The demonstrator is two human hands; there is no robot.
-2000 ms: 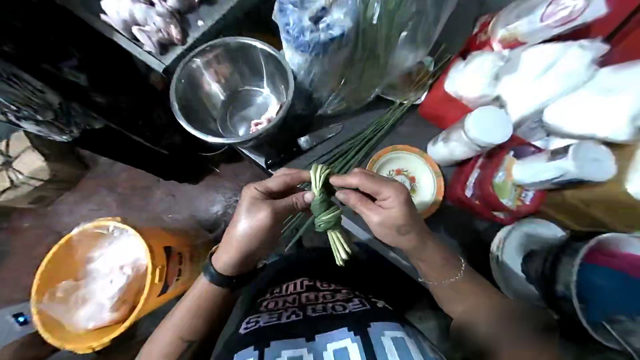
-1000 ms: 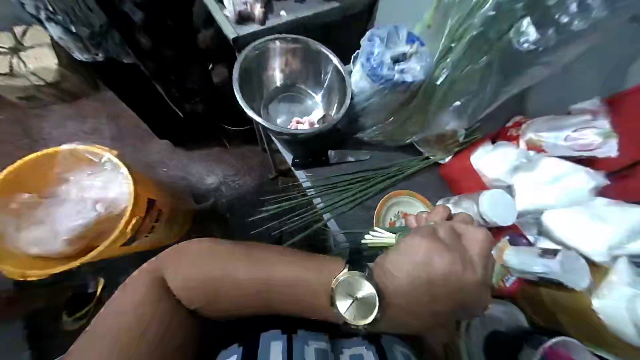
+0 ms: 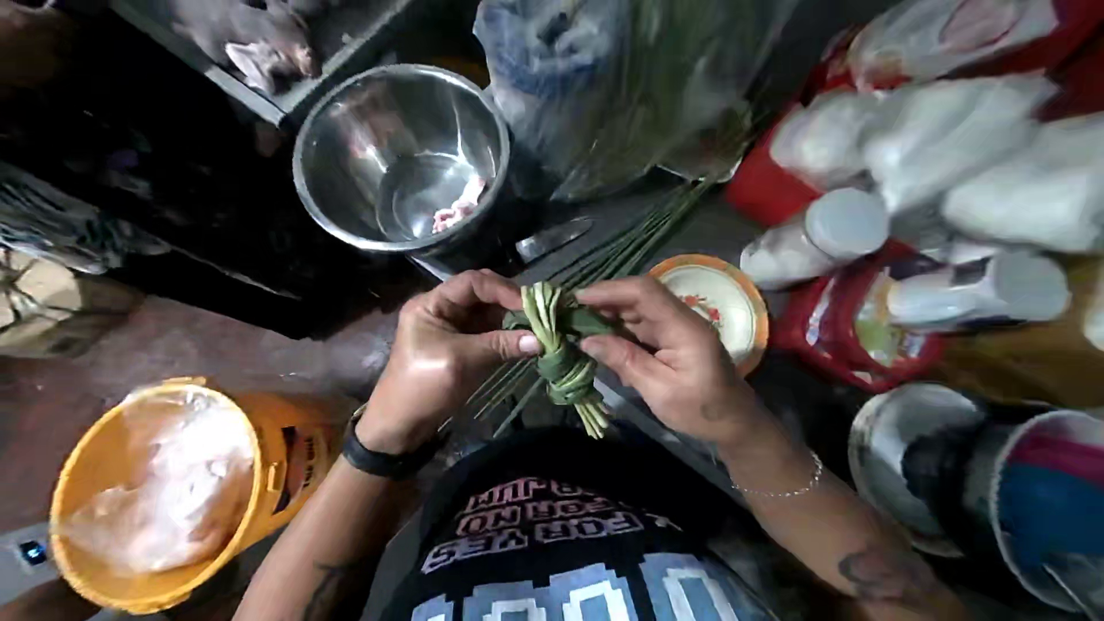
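A knotted bundle of green leafy stalks (image 3: 565, 366), pale at its lower end, is held upright between my hands in front of my shirt. My left hand (image 3: 457, 349) pinches its upper left side with thumb and forefinger. From the right, my right hand (image 3: 668, 345) grips the dark green leaves with thumb and fingertips. Long thin green stalks (image 3: 638, 237) lie behind my hands, running up to a clear plastic bag. A plate with an orange rim (image 3: 759, 323) is just beyond my right hand.
A steel pot (image 3: 306, 185) holds small pieces of raw meat. A knife (image 3: 556, 237) lies beside it. At lower left stands a yellow bucket (image 3: 73, 483) with a filled clear bag. White-capped jars (image 3: 845, 222) and white plastic bags (image 3: 957, 129) are at right; raw poultry (image 3: 267, 52) sits upper left.
One second ago a forearm crossed the view and one hand was over the stalks' pale ends near the plate; now both hands hold the knotted bundle in the middle. The view has shifted.
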